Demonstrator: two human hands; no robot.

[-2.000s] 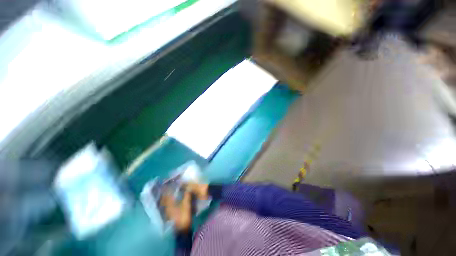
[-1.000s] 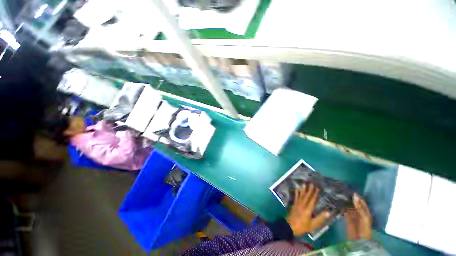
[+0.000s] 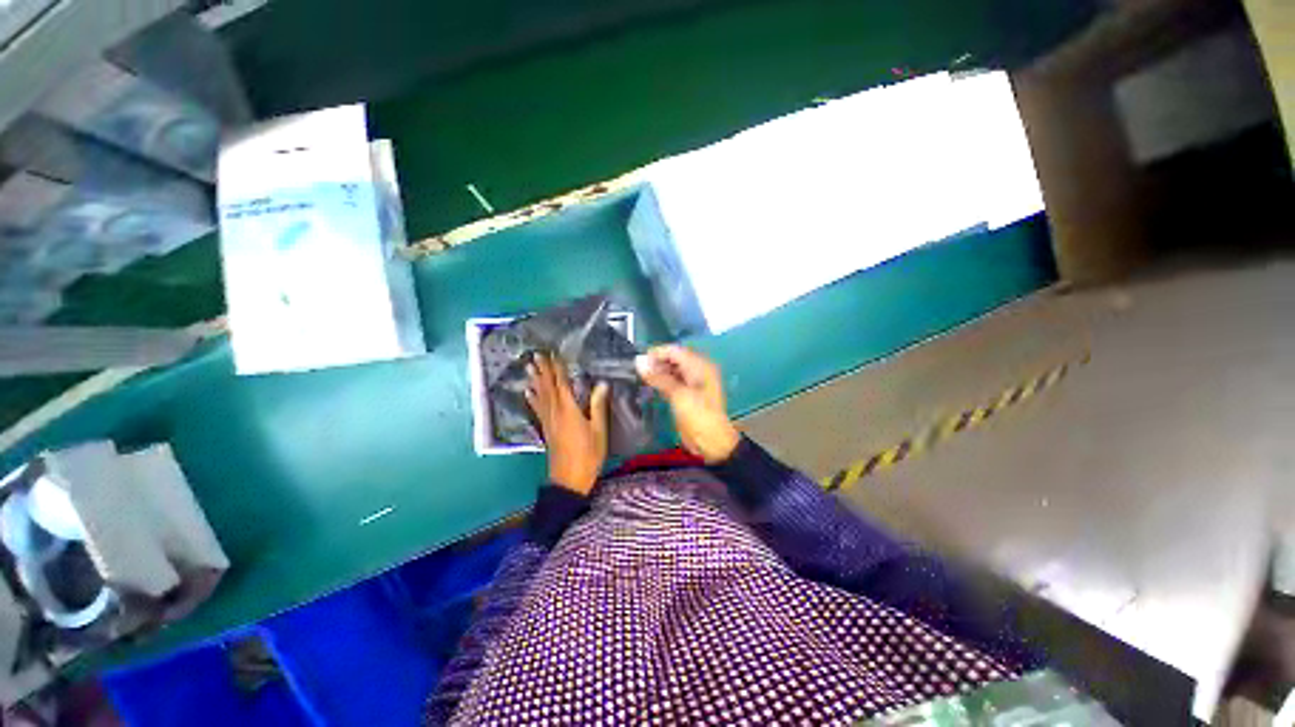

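An open white retail box [image 3: 482, 412] lies on the teal bench in front of me, with crinkled grey-black polybag film [image 3: 589, 341] in and over it. My left hand [image 3: 572, 433] lies on the film with its fingers spread. My right hand [image 3: 690, 402] is at the box's right side, thumb and fingers pinching the edge of the film. What is under the film is hidden.
A closed white box with pale-blue print [image 3: 301, 249] stands at the upper left. A row of white boxes [image 3: 852, 185] lies at the right. An open box with a headphone [image 3: 142, 526] is at the lower left. Blue bins [image 3: 334, 660] are below the bench edge. Brown cardboard [image 3: 1101, 156] is at the far right.
The view has swung right, so the open box now sits near the centre. My right hand has closed on the film edge; my left hand remains on the film.
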